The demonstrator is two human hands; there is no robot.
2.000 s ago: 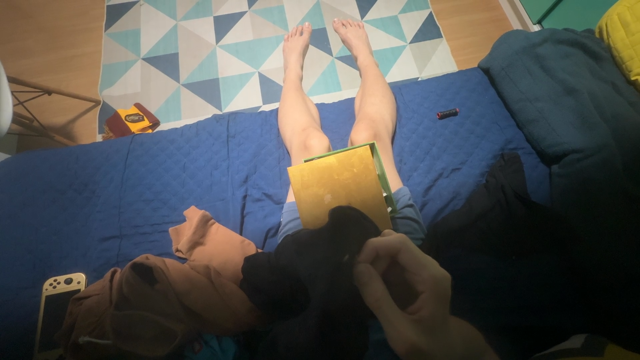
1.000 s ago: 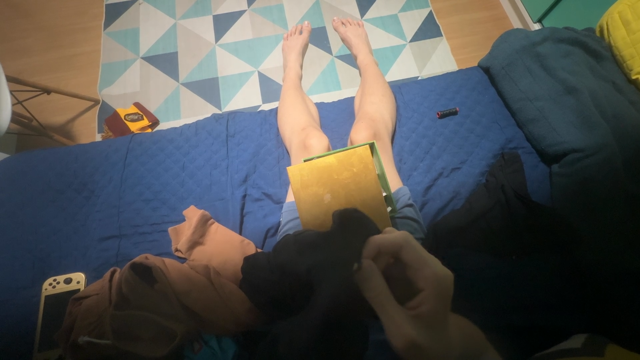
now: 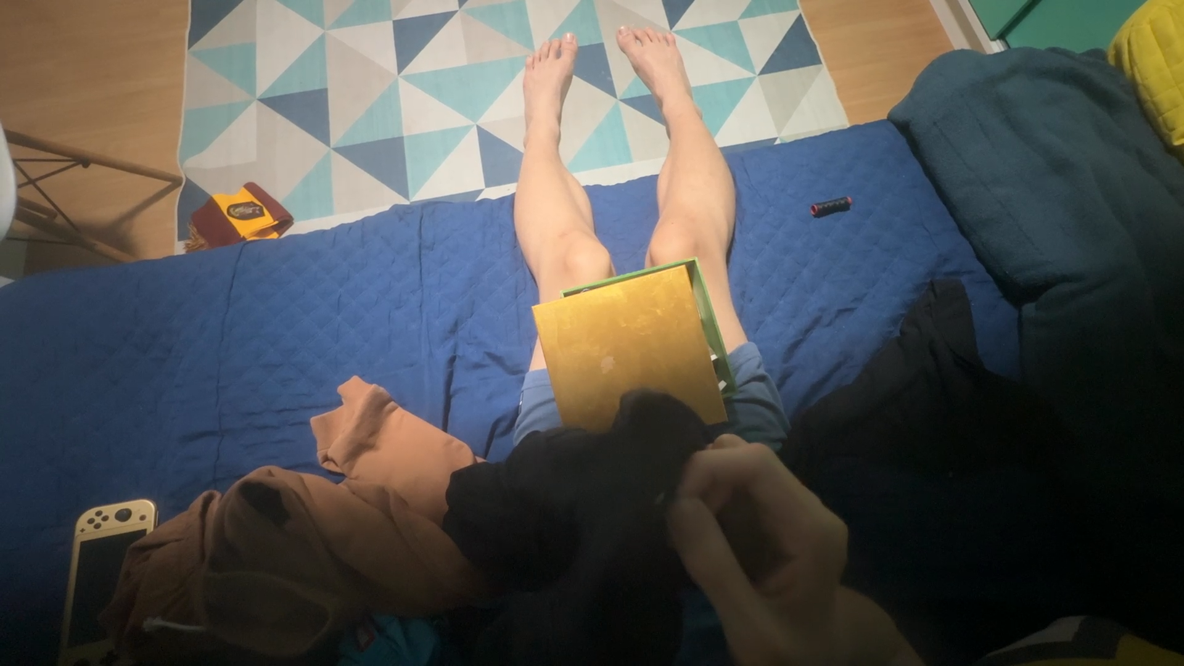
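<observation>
My right hand [image 3: 758,546] is at the lower middle, its thumb and index finger pinched together at the right edge of a black cloth [image 3: 592,499]. A tiny bright spot shows at the fingertips; whether it is a needle or something else I cannot tell. The black cloth lies bunched over my lap and covers the near edge of a gold-coloured lid [image 3: 629,342]. That lid rests askew on a green box [image 3: 710,310] across my thighs. My left hand does not show. A spool of dark thread [image 3: 831,206] lies on the blue quilted cover to the right of my legs.
On the blue quilted cover [image 3: 324,324] lie a brown-pink garment [image 3: 398,453] and a handheld game console [image 3: 111,555] at left. A black garment [image 3: 888,398] and a teal blanket [image 3: 1017,166] are at right. A maroon and yellow scarf [image 3: 245,215] sits by the patterned rug [image 3: 444,102].
</observation>
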